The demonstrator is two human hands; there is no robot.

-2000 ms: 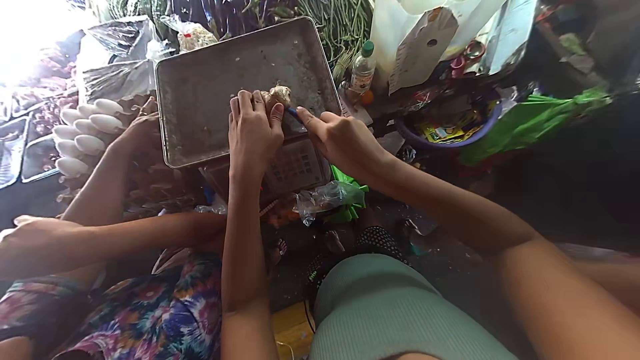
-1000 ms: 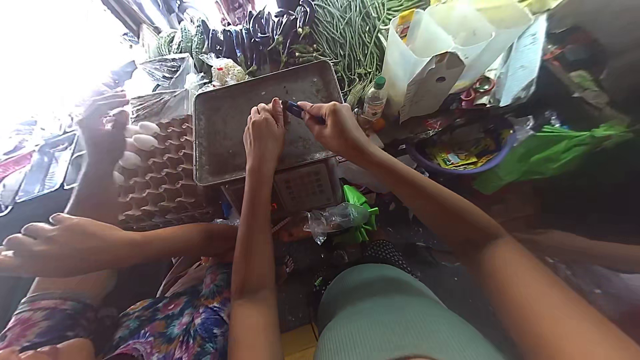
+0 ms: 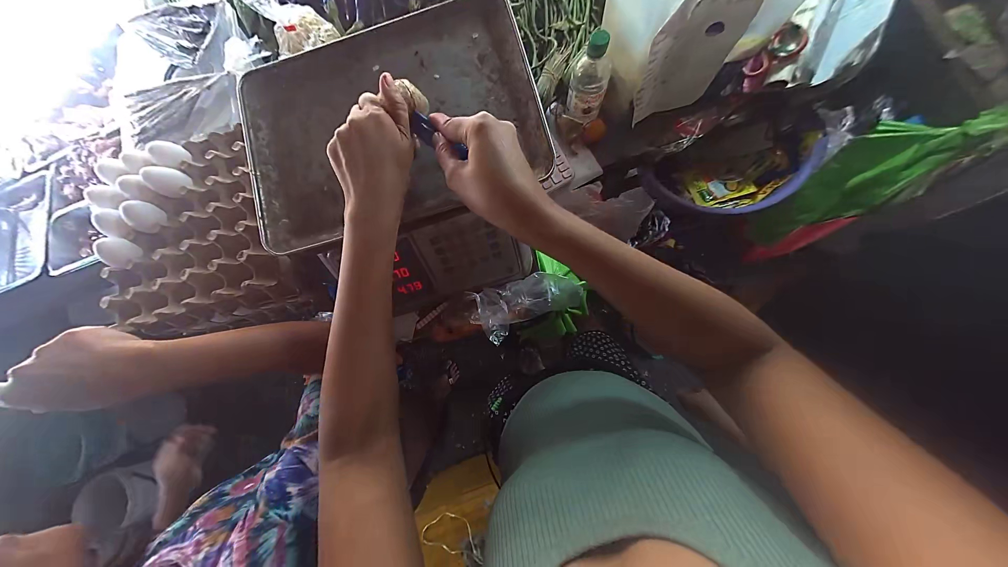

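Over the metal tray (image 3: 303, 173) of a digital scale (image 3: 465, 252), my left hand (image 3: 376, 142) grips a pale, knobbly piece of produce (image 3: 412, 96), perhaps ginger or garlic; its far end shows beyond my fingers. My right hand (image 3: 492, 157) is closed on a blue-handled tool (image 3: 429, 132), likely a knife, which meets the produce beside my left fingers. The blade cannot be made out. Red digits glow on the scale's display below the tray.
Left of the scale are stacked egg trays (image 3: 213, 228) with several white eggs (image 3: 143, 215). Another person's hand (image 3: 79, 368) reaches in at left. A green-capped bottle (image 3: 589, 83), a purple basin (image 3: 736, 206) of packets and a green plastic bag (image 3: 874, 169) lie to the right. Long green beans (image 3: 551, 31) lie behind.
The other person's upper hand, near the eggs earlier, is gone from there. Both my hands remain over the tray, on the produce and the tool.
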